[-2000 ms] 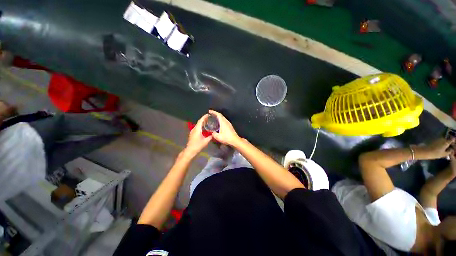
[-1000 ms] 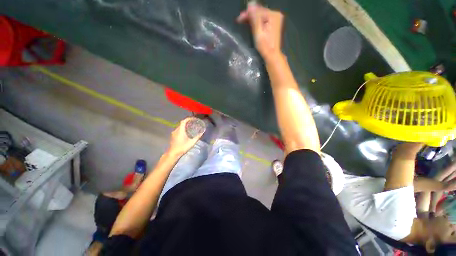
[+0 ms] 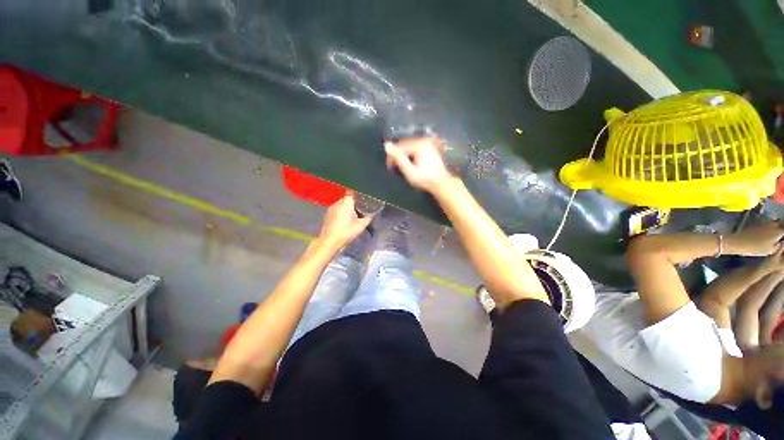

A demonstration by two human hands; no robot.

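Observation:
My left hand (image 3: pixel 344 223) is over the bench's front edge, closed on a small grey round mesh disc (image 3: pixel 370 209), now seen nearly edge-on and partly hidden by the fingers. My right hand (image 3: pixel 419 163) is over the dark green bench top (image 3: pixel 215 112), to the right of and beyond my left hand, with its fingers bent. A dark, blurred thing (image 3: pixel 410 134) shows at its fingertips; whether the hand grips it is unclear. Small pale specks lie on the bench to the right of this hand.
A larger round mesh disc (image 3: pixel 559 74) lies near the bench's far edge. A yellow fan (image 3: pixel 692 155) with a pale cord is at right, and a white fan (image 3: pixel 567 292) beside my right arm. Another person's arm (image 3: pixel 658 275) is at right. Red stools (image 3: pixel 17 112) (image 3: pixel 311 184) stand at the front edge.
My right hand left the small disc, reached out over the bench, then came back nearer my left hand. My left hand kept the disc and tilted it. The view shifted; the white blocks left the picture.

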